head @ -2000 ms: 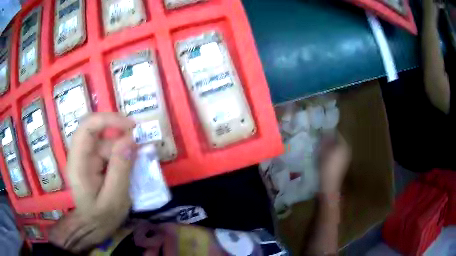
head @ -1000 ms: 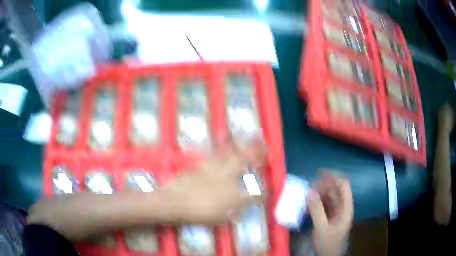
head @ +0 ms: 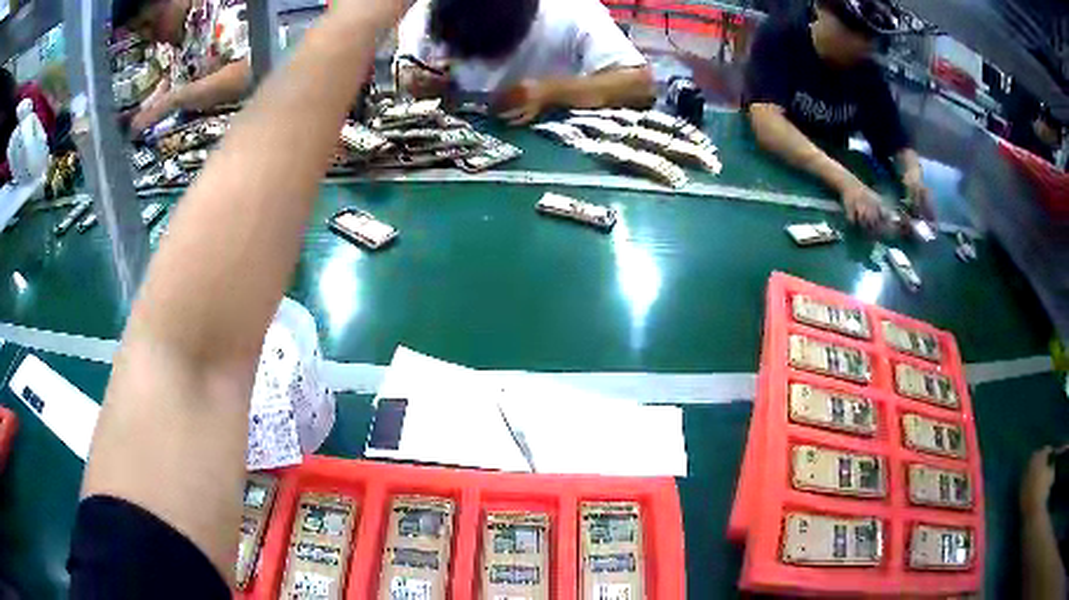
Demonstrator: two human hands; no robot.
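My left arm rises from the lower left across the picture. Only the wrist end of my left hand (head: 381, 9) shows at the top edge; its fingers are cut off, so its grip is hidden. My right hand is out of the picture. A red foam tray (head: 668, 533) lies at the near edge, cut off by the bottom. Gold phones with open backs, one of them a phone (head: 516, 557), sit in its pockets. White labels show in some of their bays. My left forearm partly hides the tray's left end. A printed white label roll (head: 287, 393) stands behind it.
Paper sheets (head: 586, 428) with a thin pointed tool (head: 513, 428) lie beyond the tray. Another red tray of phones (head: 893, 451) is at right. Loose phones (head: 577, 210) lie on the green bench. Several people work across it; another person's hand (head: 1037, 486) is at right.
The view has tilted up towards the far bench. My left arm has gone from low over the tray to raised high. My right hand and the white strip beside it have left the picture.
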